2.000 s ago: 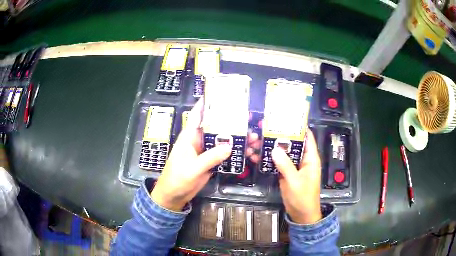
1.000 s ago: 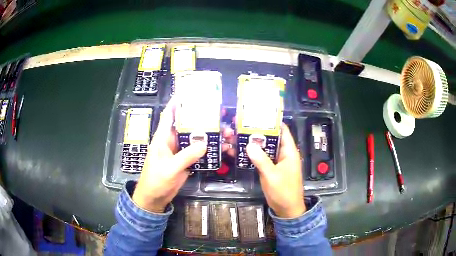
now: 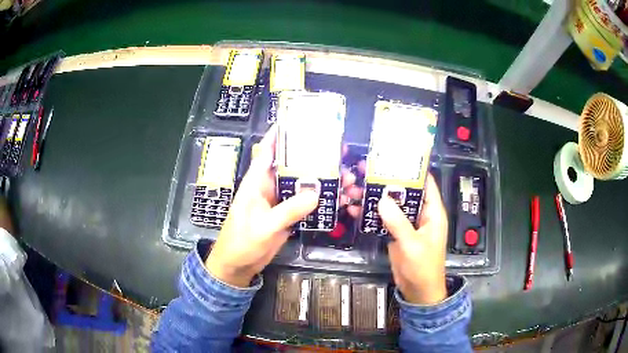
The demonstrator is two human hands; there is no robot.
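My left hand point(image 3: 258, 214) holds a keypad phone point(image 3: 310, 145) with a bright lit screen, thumb on its upper keys. My right hand point(image 3: 416, 241) holds a second phone point(image 3: 401, 148) with yellow edging and lit screen, thumb on its keys. Both phones are upright, side by side, apart, above the clear blister tray point(image 3: 180, 207). In the tray, face-up phones lie at left, such as one at the lower left point(image 3: 215, 180). Two phones lie back-up at right, one at the top point(image 3: 461, 112) and one below point(image 3: 469, 212), each with a red spot. My hands hide the middle pockets.
Several batteries point(image 3: 332, 302) lie at the near edge. A red marker point(image 3: 533, 243) and a thin pen point(image 3: 565, 238) lie right of the tray. A fan point(image 3: 604, 136) and white ring point(image 3: 573, 173) stand farther right. Another phone tray is at far left, near a person's white sleeve point(image 3: 21, 296).
The view shifted left, then back right. Both hands keep holding the two phones, thumbs on the keys. The right phone now leans slightly more to the right and sits a little farther from the left one.
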